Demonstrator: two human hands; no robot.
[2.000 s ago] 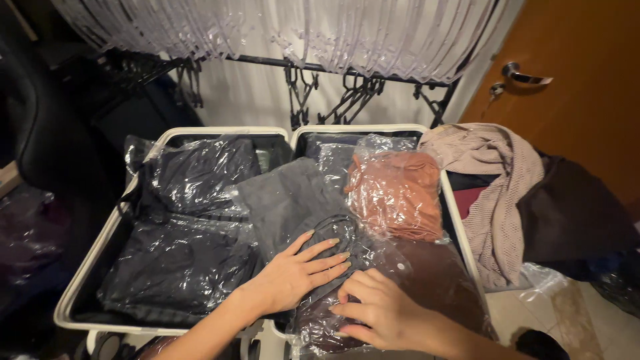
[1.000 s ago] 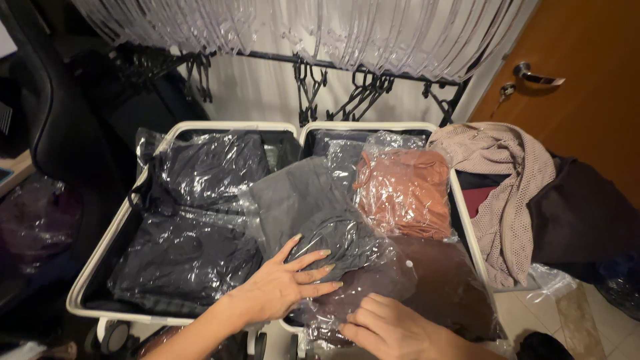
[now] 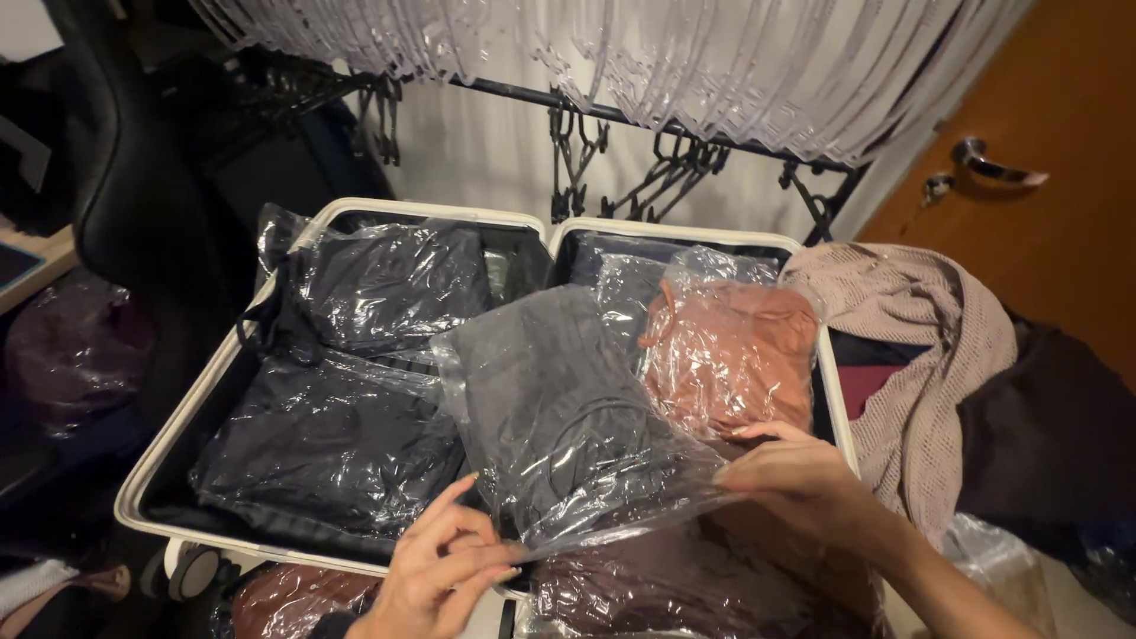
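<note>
A dark grey garment in a clear plastic bag lies tilted across the middle of an open suitcase. My left hand pinches the bag's lower left corner between thumb and fingers. At its lower right edge, my right hand grips the plastic. Beyond the right hand is an orange garment in clear plastic. Bagged dark garments fill the suitcase's left half, with another bagged dark bundle behind them. A bagged brown garment lies below the grey one, partly hidden by it.
Clear hangers hang above a black rack bar with black clip hangers. A beige knitted garment drapes over the suitcase's right side beside dark cloth. A black chair stands left; a wooden door is at right.
My hands have moved apart from on and beside the grey garment's bag to its two lower corners. The near edge of the bag is now stretched between them.
</note>
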